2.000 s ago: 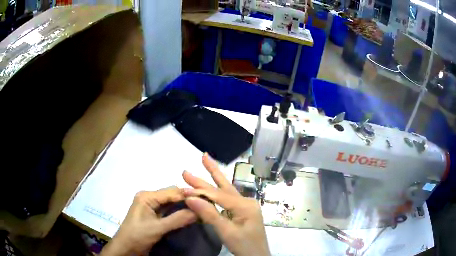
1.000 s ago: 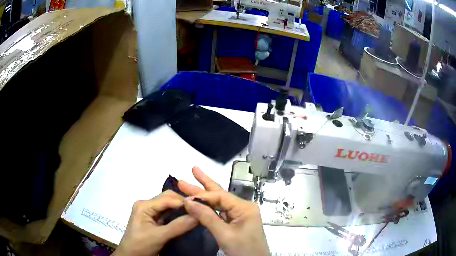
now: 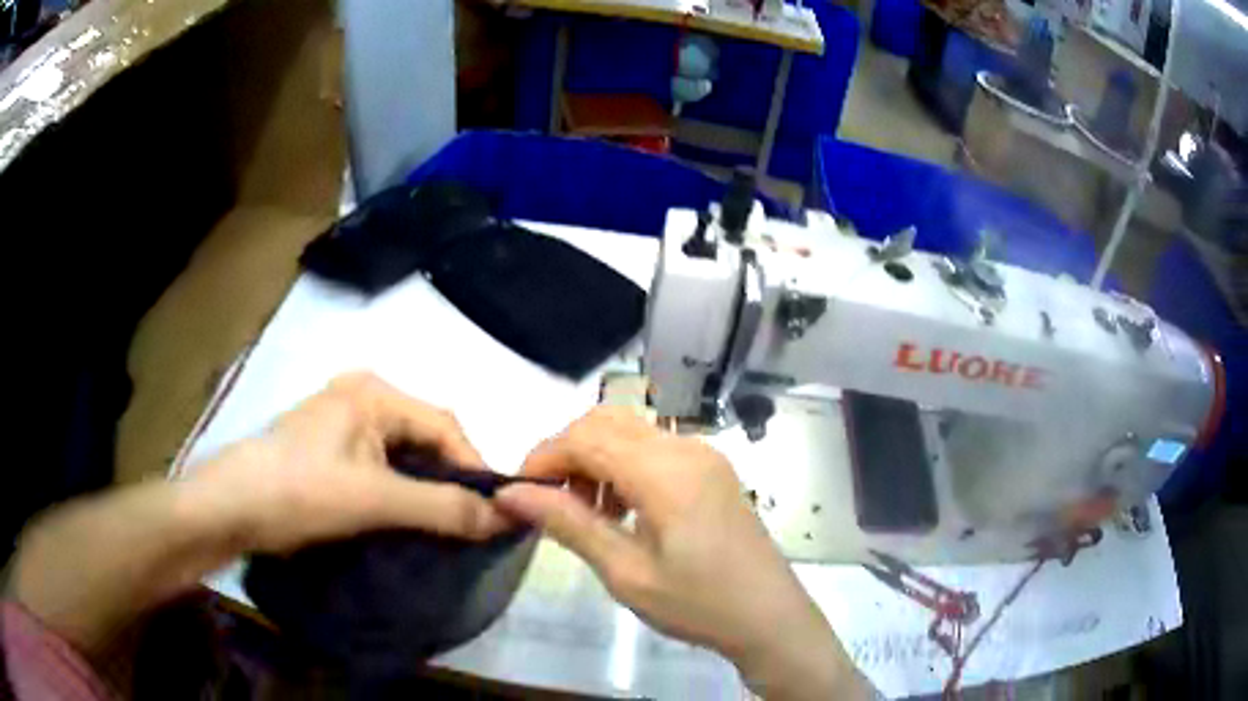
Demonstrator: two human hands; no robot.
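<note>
A black fabric piece [image 3: 390, 596] hangs over the table's front edge, held at its upper edge by both hands. My left hand [image 3: 342, 473] pinches that edge from the left. My right hand [image 3: 643, 514] pinches it from the right, with the fingertips of both hands meeting. The white sewing machine [image 3: 944, 363] with red lettering stands to the right. My right hand covers part of the needle area.
Stacked black pieces [image 3: 541, 295] lie behind the hands, left of the machine head. A large cardboard box [image 3: 205, 295] stands at the left. Red-handled thread snips [image 3: 938, 596] lie right of the bed. Blue bins [image 3: 589, 192] are behind the table.
Both hands have risen in the picture, still pinching the fabric edge, and more of the dark piece shows below them. The view has tilted down, so the machine and table appear higher.
</note>
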